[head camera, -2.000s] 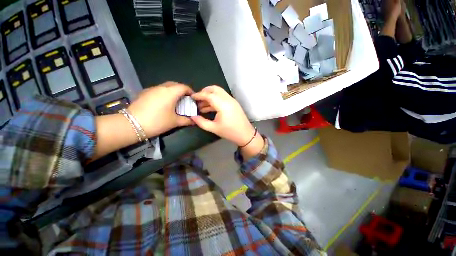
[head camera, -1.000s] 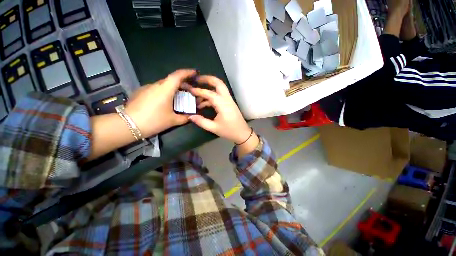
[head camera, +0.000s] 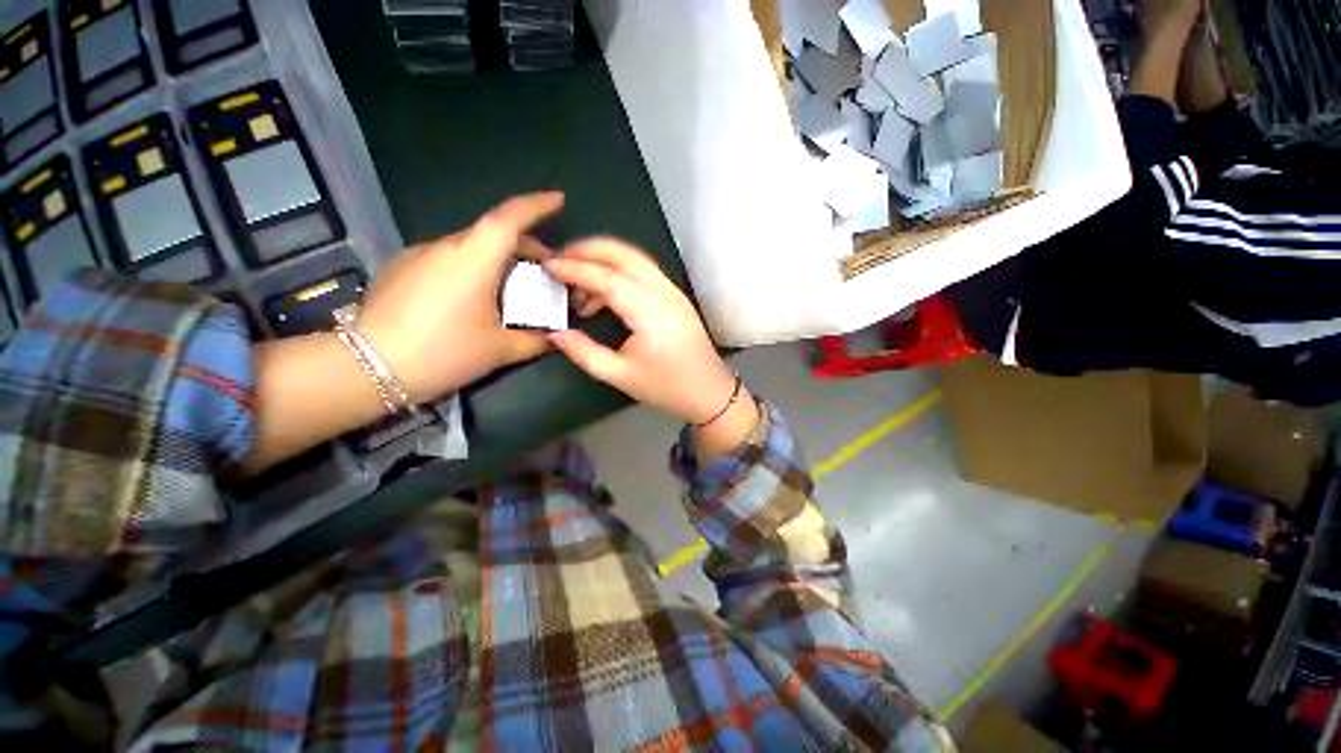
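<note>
My left hand (head camera: 449, 302) and my right hand (head camera: 640, 324) hold a small bundle of flat grey-white pieces (head camera: 534, 297) between them, above the dark green worktop (head camera: 485, 162). My left index finger is raised off the bundle; my right fingers and thumb are at its right side. Two stacks of grey pieces (head camera: 430, 33) (head camera: 538, 33) stand at the top edge. Black device units (head camera: 265, 169) with grey panels and yellow marks lie in a translucent tray (head camera: 346, 162) on the left. A white box (head camera: 706, 177) holds loose grey-white pieces (head camera: 900, 96) inside brown cardboard.
A person in a black striped jacket (head camera: 1177, 280) is at the right. Red stools (head camera: 890, 341), a blue stool (head camera: 1224, 518) and a brown carton (head camera: 1081, 441) are on the grey floor (head camera: 912, 537) with yellow lines. My left sleeve covers part of the tray.
The bundle's visible face has turned from thin edges to a broader white face. My left index finger has lifted away from it. Both hands have shifted slightly left.
</note>
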